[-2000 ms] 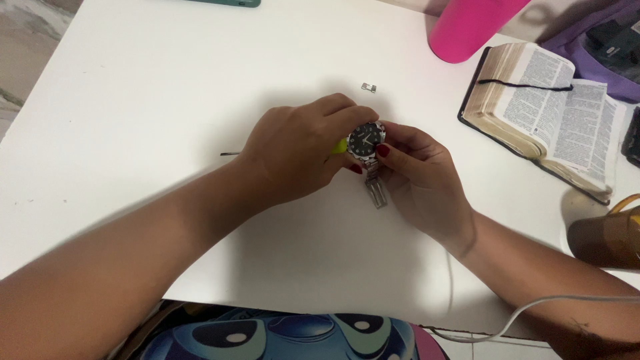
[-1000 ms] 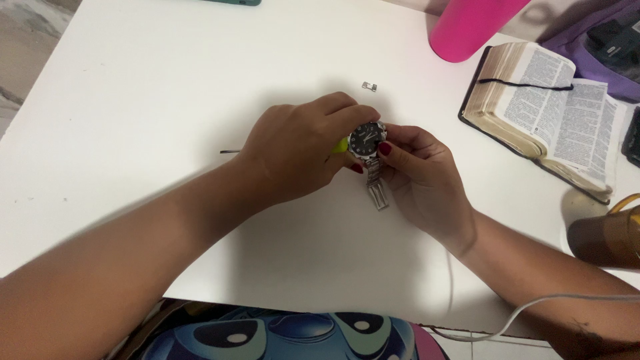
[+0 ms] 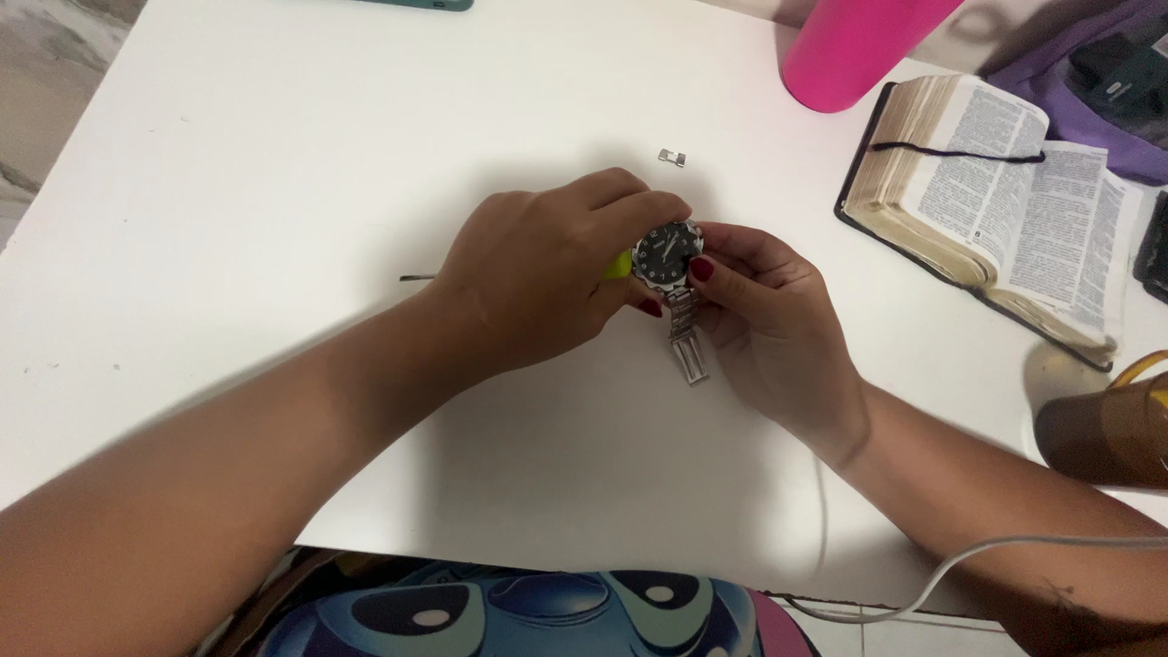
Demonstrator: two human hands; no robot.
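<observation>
Both my hands hold a metal wristwatch [image 3: 669, 256] with a dark dial, face up, its bracelet and clasp [image 3: 689, 356] hanging toward me. My left hand [image 3: 538, 265] grips the left side of the case and also closes around a tool with a yellow-green handle [image 3: 619, 265]; its thin metal shaft [image 3: 417, 277] sticks out to the left of the hand. My right hand [image 3: 776, 310] pinches the right side of the case, thumb at the edge of the dial. A small metal bracelet link [image 3: 672, 158] lies on the white table beyond the hands.
An open book [image 3: 972, 182] with a ribbon lies at the right of the white table [image 3: 228, 164]. A pink tumbler [image 3: 849, 55] stands behind it, a brown mug [image 3: 1109, 433] in front. A purple bag [image 3: 1049, 82] is at the far right. A pale cable [image 3: 1004, 545] crosses my right forearm.
</observation>
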